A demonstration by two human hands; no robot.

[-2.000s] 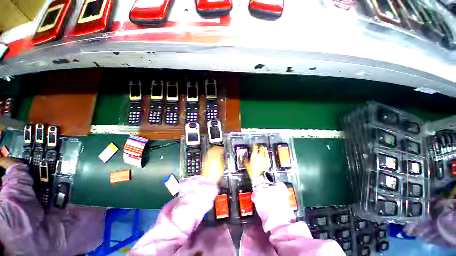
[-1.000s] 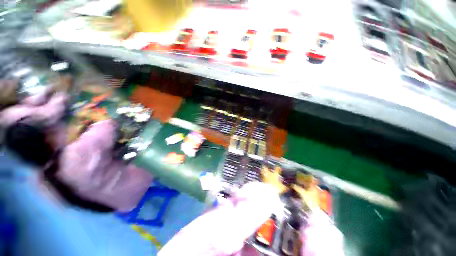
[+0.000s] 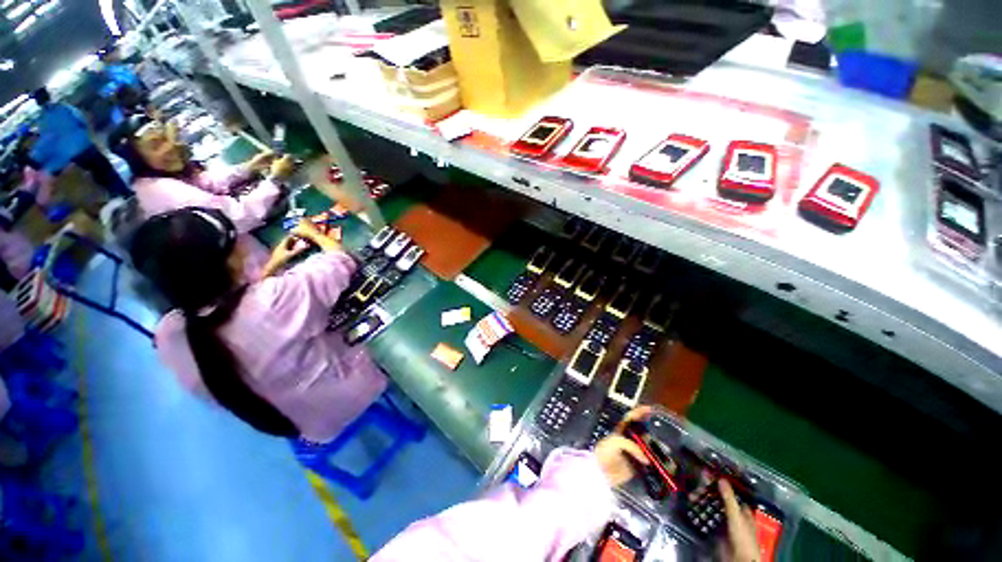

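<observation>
My left hand (image 3: 621,450) holds a dark flip phone piece with a red edge (image 3: 657,457), tilted above the clear blister tray (image 3: 780,480). My right hand (image 3: 743,529) is partly cut off by the bottom edge, its fingers at a phone keypad (image 3: 704,509) just right of that piece. I cannot tell if both parts are one phone. An orange-backed phone (image 3: 769,534) lies right of my right hand; another (image 3: 619,542) is below my left hand. Two open phones (image 3: 586,362) (image 3: 628,383) lie beyond my left hand.
More open phones (image 3: 566,310) stand on the brown mat (image 3: 681,379). Cards (image 3: 489,336) lie on the green bench at left. The white shelf above holds red-cased phones (image 3: 748,170) and a cardboard box (image 3: 500,60). Workers (image 3: 258,329) sit along the bench at left.
The view has swung left, bringing in the seated workers and the aisle. The tray and my hands now sit lower right. A tilted, red-edged piece now shows at my left hand.
</observation>
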